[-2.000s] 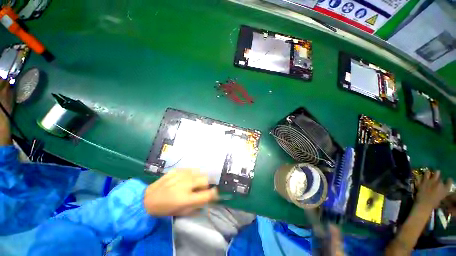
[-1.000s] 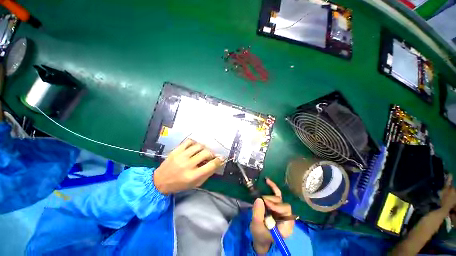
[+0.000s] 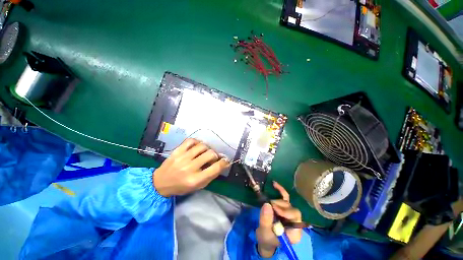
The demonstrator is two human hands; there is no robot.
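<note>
An opened tablet unit with a black edge and bright white centre lies in front of me. My left hand rests over its near edge, fingertips pinching the end of the thin solder wire, which runs from the spool at left. My right hand holds a soldering iron with a blue handle; its tip touches or nearly touches the near side of the mainboard, close to my left fingertips. A dark stick also lies across my right fingers. A thin dark lead curves over the white centre.
Red leaded components lie behind the unit. A fume fan, tape roll, blue ridged block and iron stand with yellow sponge stand at right. More tablets lie along the far edge. Another person's arm is at lower right.
My right hand came in with the soldering iron to the board, and my left hand moved right along the near edge with the solder wire. The view has shifted; over the last second both hands barely moved.
</note>
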